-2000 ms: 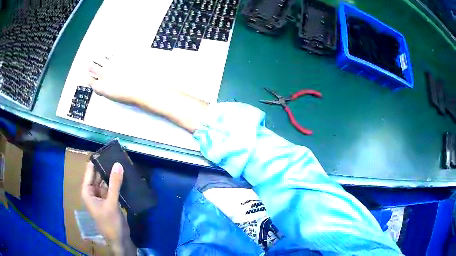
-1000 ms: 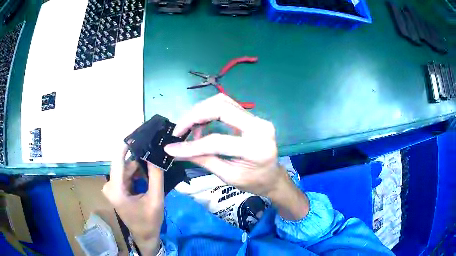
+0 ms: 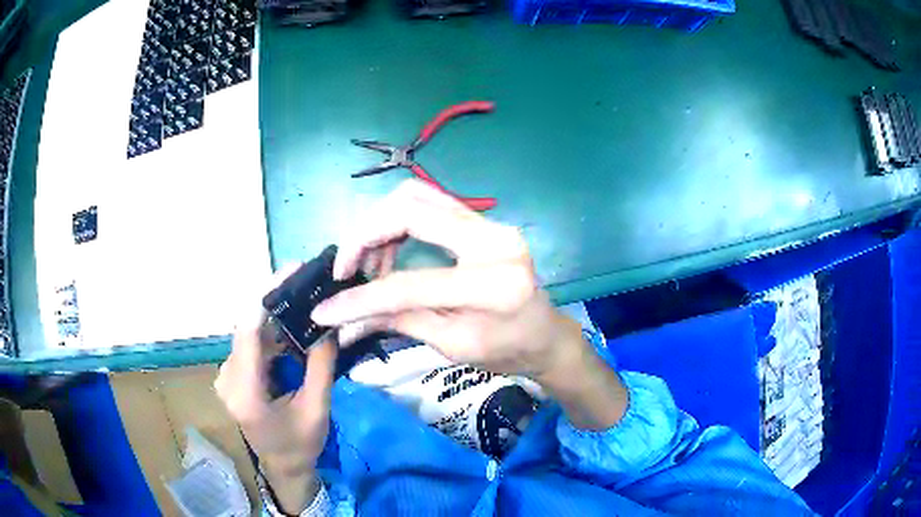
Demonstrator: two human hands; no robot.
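A black housing shell (image 3: 303, 303) is held above my lap, near the bench's front edge. A black printed label with white marks lies on its upper face. My left hand (image 3: 278, 399) holds the shell from below and the left side. My right hand (image 3: 454, 283) has its thumb and fingers pressed on the label and the shell's far end; whether the label is fully stuck down is hidden by the fingers. Black labels (image 3: 187, 63) stand in rows on a white sheet (image 3: 151, 232), with one loose label (image 3: 85, 224) lower left.
Open pliers (image 3: 403, 156) with red handles lie on the green bench beyond my hands. A blue parts bin (image 3: 626, 12) and dark housings (image 3: 308, 10) are at the far edge. Narrow bars (image 3: 891, 131) lie far right. A large blue box (image 3: 697, 369) is right of my lap, a carton (image 3: 151, 414) left.
From two seconds ago, my right hand has left the white sheet and come to the shell, which moved right with my left hand. Over the last second the label lies flatter on the shell.
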